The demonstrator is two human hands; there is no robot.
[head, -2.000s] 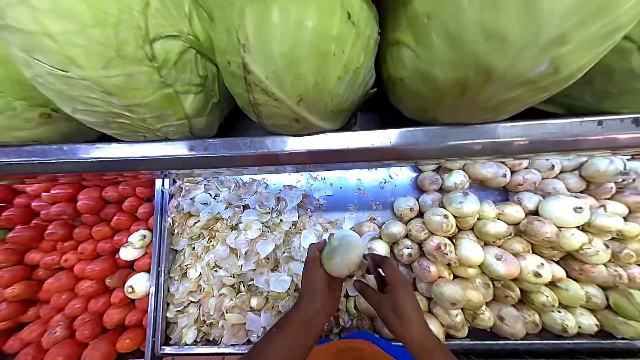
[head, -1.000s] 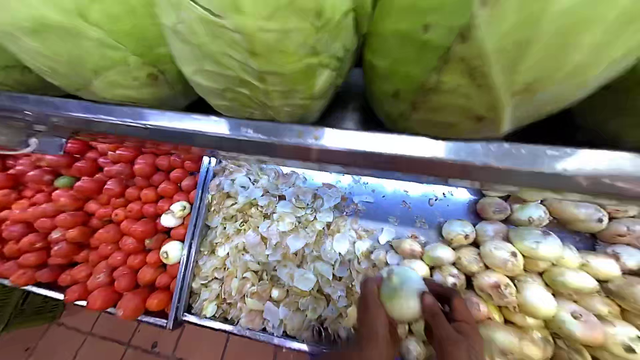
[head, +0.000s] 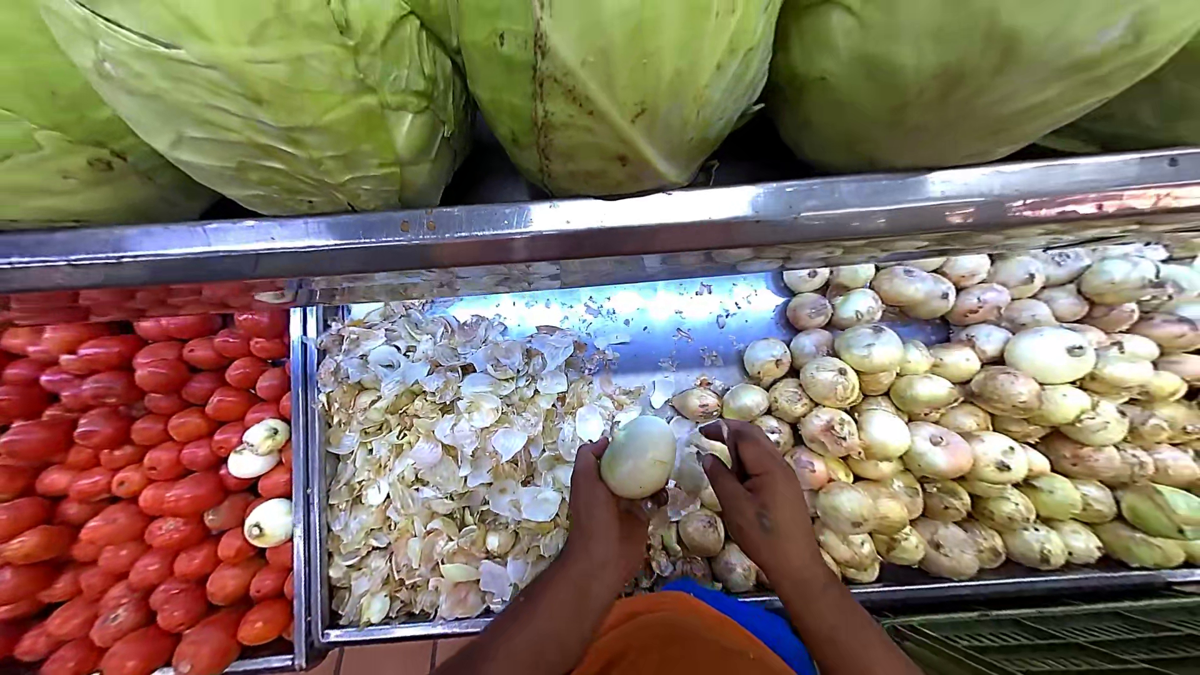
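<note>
My left hand (head: 605,516) holds a pale white onion (head: 638,457) with its fingers wrapped around the lower side. Just to the right, my right hand (head: 757,497) is raised with thumb and forefinger pinched on what looks like a piece of onion skin (head: 708,444), apart from the onion. Beneath and left of the hands lies a heap of loose, papery onion skins (head: 450,450) in a metal tray. Many onions (head: 881,433), some with brownish skin and some pale, are piled to the right of my right hand.
Red tomatoes (head: 178,450) fill the left compartment, with several white onions (head: 269,522) on them, behind a metal divider (head: 305,487). Large green cabbages (head: 619,84) sit above a metal ledge (head: 600,220). A green plastic crate (head: 1059,637) stands at the lower right.
The view has swung since one second ago. My right hand has come away from the onion, which it touched then; my left hand still holds it.
</note>
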